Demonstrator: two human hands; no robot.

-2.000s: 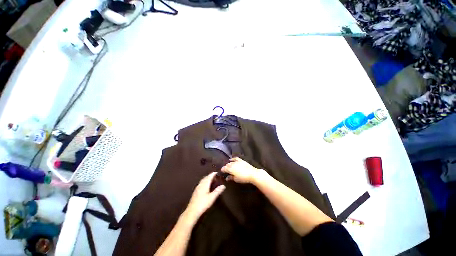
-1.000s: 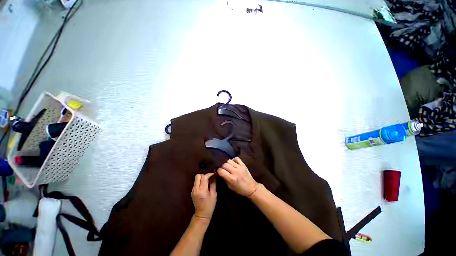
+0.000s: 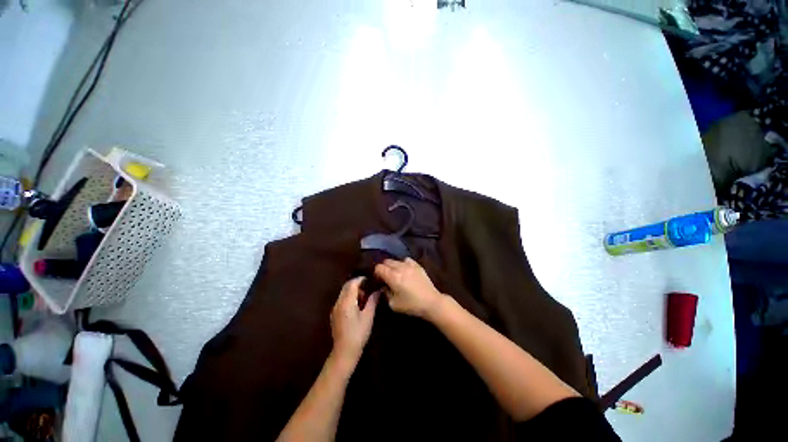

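Observation:
Two dark brown vests lie one on the other on the white table, the upper vest (image 3: pixel 276 302) towards me. A black hanger hook (image 3: pixel 395 155) stands out above the neckline, and a second hanger (image 3: pixel 386 242) shows inside the neck opening. My left hand (image 3: pixel 352 321) pinches the front edge of the upper vest near the top of its opening. My right hand (image 3: pixel 410 287) holds the same edge just beside it, fingertips almost touching. The button between my fingers is hidden.
A white perforated basket (image 3: pixel 130 250) with dark items stands at left, beside bottles and a long white bar (image 3: pixel 86 384). At right lie blue-and-green spray cans (image 3: pixel 670 232), a red thread cone (image 3: pixel 681 319) and a dark strap (image 3: pixel 635 380). Checked cloth lies beyond the table edge.
The view has shifted down and closer to the vests. Both hands stay at the front opening, and their fingers have moved slightly up towards the inner hanger.

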